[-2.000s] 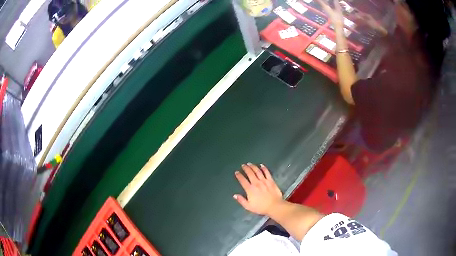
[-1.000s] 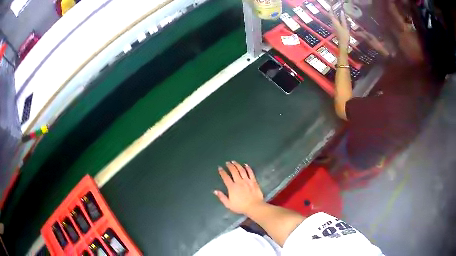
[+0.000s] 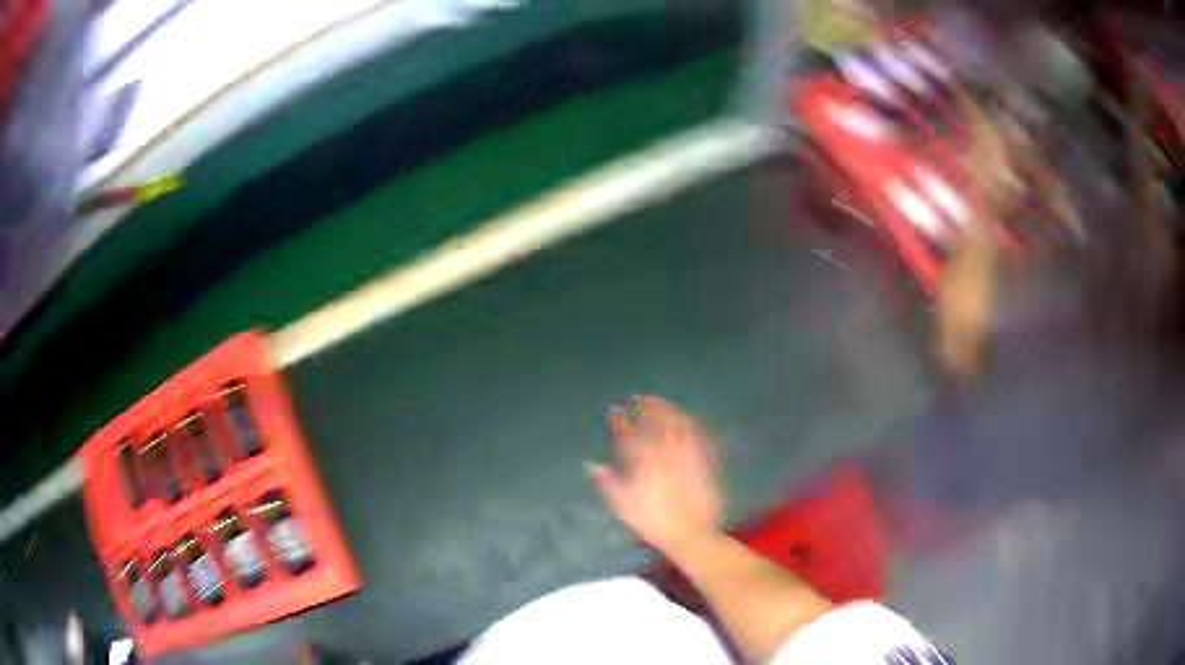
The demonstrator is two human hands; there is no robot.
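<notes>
My right hand (image 3: pixel 669 474) is palm down on or just above the dark green bench surface (image 3: pixel 520 338), with nothing seen in it. Its thumb is apart and its fingertips are blurred. My left hand is not in view. A red-orange parts tray (image 3: pixel 309 455) lies at the left, away from my right hand. Its two rows of pockets hold several black device housings (image 3: pixel 278 535); the lower-row ones show pale centres. The frame is motion-blurred, so fine detail is lost.
A green belt (image 3: pixel 520 175) runs behind a pale rail (image 3: pixel 520 247). At the upper right, another person's arm (image 3: pixel 964 305) is by a red tray (image 3: pixel 873 163) with pale items. A red stool-like object (image 3: pixel 819 539) stands beside the bench edge.
The view has swung left, bringing the near tray fully into the picture. My right hand stays low over the bench, its fingers now less clearly spread. The dark phone is no longer distinguishable in the blur.
</notes>
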